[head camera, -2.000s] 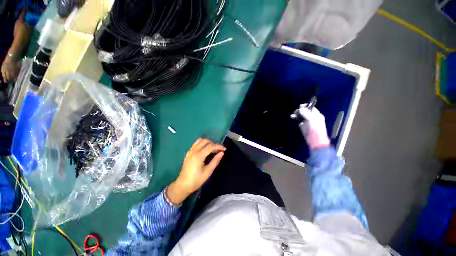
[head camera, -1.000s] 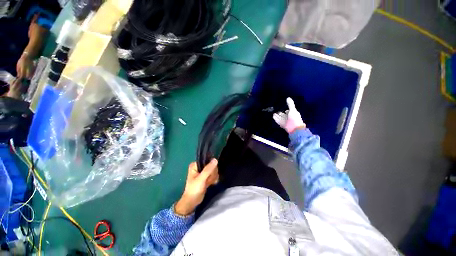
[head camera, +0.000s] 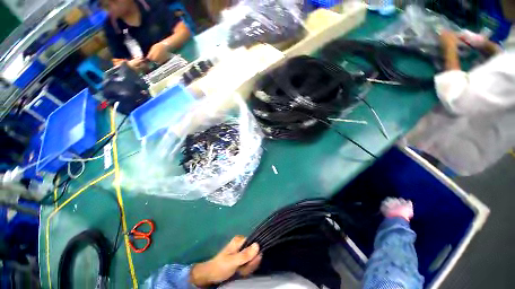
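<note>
My bare left hand (head camera: 228, 262) is closed around one end of a black cable bundle (head camera: 288, 220) at the bench's near edge. The bundle arches right over the crate's rim. My right hand (head camera: 397, 209), in a white-pink glove, is over the dark-blue crate (head camera: 481, 210) with its white rim, near the far end of the bundle; whether it holds anything is blurred. A heap of black cable coils (head camera: 299, 99) lies on the green bench mat. An open clear bag (head camera: 248, 169) holds small mixed parts.
Orange-red scissors (head camera: 141, 236) lie by yellow tape, with a single black coil (head camera: 84, 257) at the near left. A light-blue tray (head camera: 162, 111) and a blue bin (head camera: 68, 131) stand left. A person (head camera: 149, 36) sits across the bench; another (head camera: 474, 90) works at right.
The view has swung left and up, showing more of the bench and co-workers. My left hand was empty two seconds ago and has since taken hold of the bundle. The gloved hand stays over the crate.
</note>
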